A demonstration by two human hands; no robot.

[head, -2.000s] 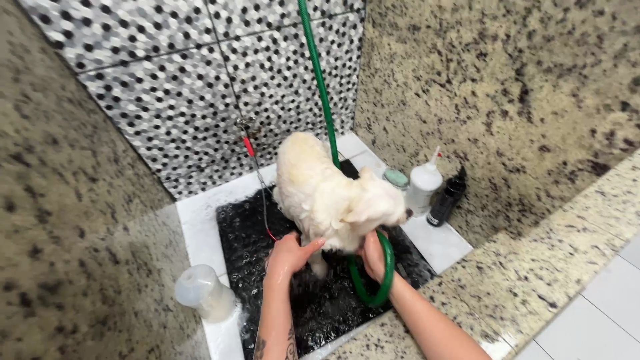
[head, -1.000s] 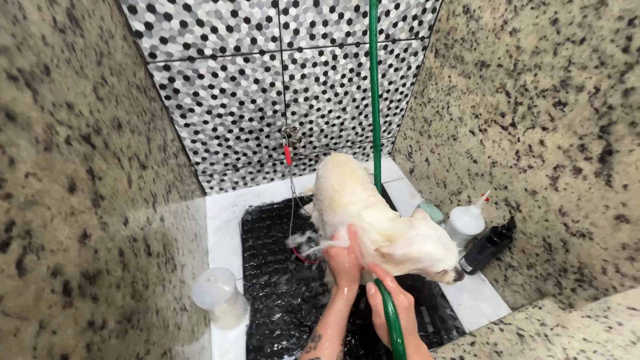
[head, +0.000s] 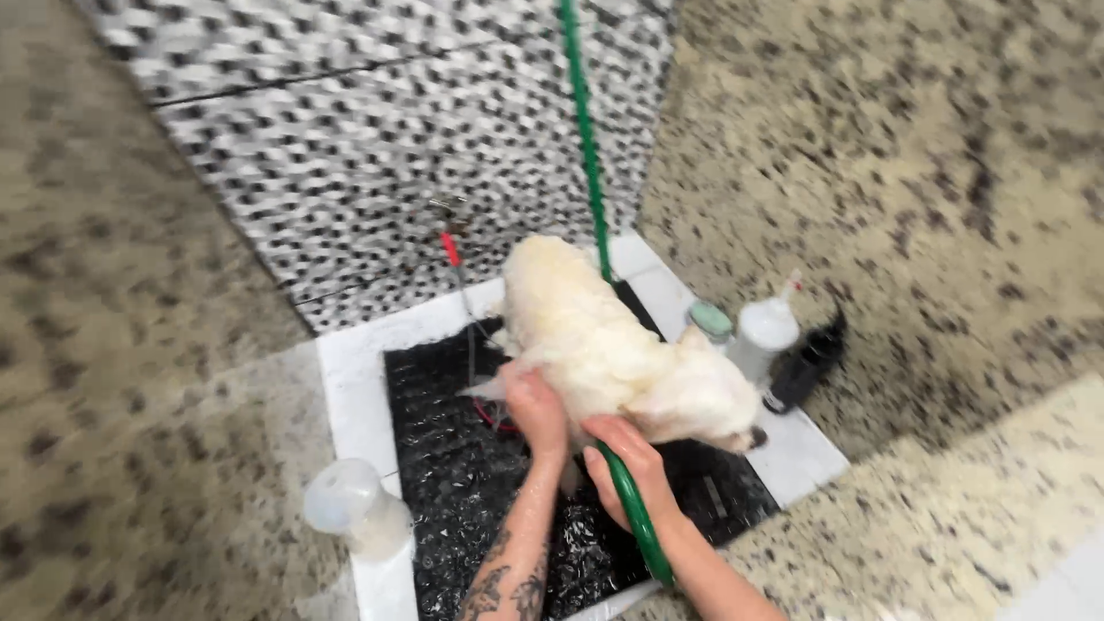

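A wet white dog (head: 586, 328) stands on the black mat (head: 466, 483) in the tiled basin, its head toward the right. Against the dog's near side lies my left hand (head: 536, 410), its fingers partly hidden in the fur. My right hand (head: 634, 466) is closed around a green hose (head: 634, 509) close to the dog's chest; the hose end is hidden by the hand and fur. Water splashes beside my left hand. A thin tether with a red clip (head: 450, 248) runs down from a wall fitting to a red loop near the mat.
A translucent container (head: 354, 509) stands on the left tiled edge. Along the right edge are a green-lidded container (head: 711, 319), a white squeeze bottle (head: 766, 332) and a dark bottle (head: 806, 366). Speckled stone walls enclose both sides, with a stone ledge (head: 914, 509) at the near right.
Two seconds ago my hands were at the dog's chest and near its head; since then my left hand has moved back along its side. The hose loop beside my right hand is gone.
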